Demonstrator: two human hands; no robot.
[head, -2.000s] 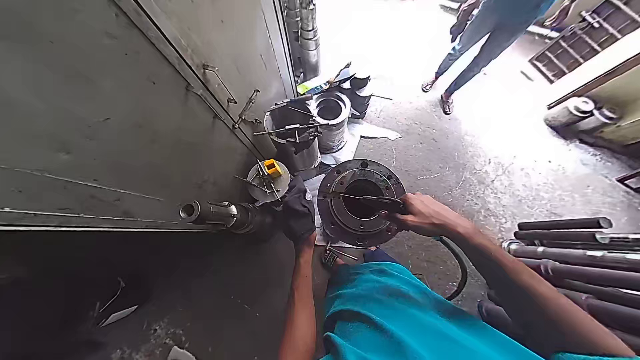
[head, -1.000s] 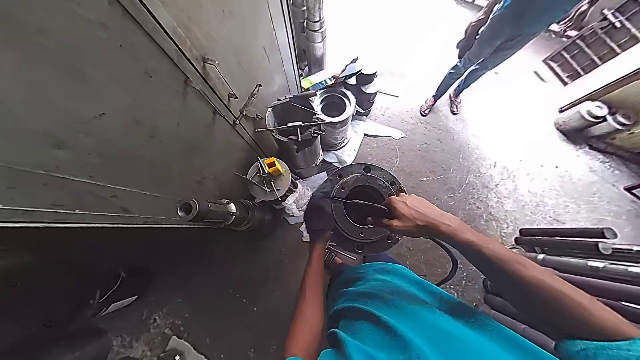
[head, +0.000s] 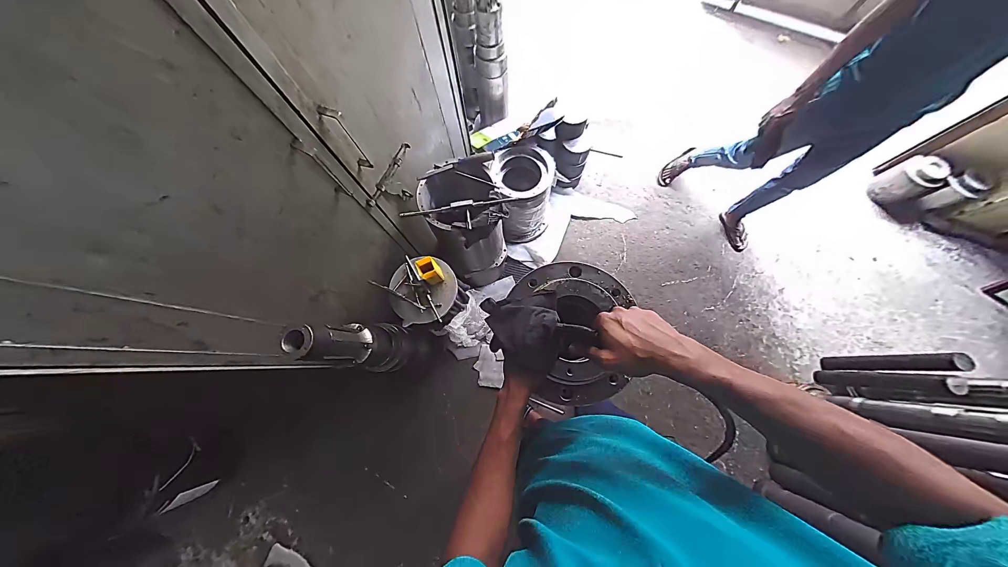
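Note:
A round dark metal flange with bolt holes and a wide central opening stands in front of me. My left hand is at its left side, covered by a black cloth or glove; its fingers cannot be made out. At the right of the opening, my right hand is closed on a dark object that reaches across the opening, too blurred to name. A dark hose curves below my right forearm.
Metal cylinders with rods on top stand beyond the flange. A round plate bears a yellow block. A metal shaft stands by the cabinet. Dark bars lie at the right. A person is at upper right.
My left hand has come in over the left part of the flange. My right hand stays at the right of the opening. The other person's legs have moved wider apart, and they appear nearer.

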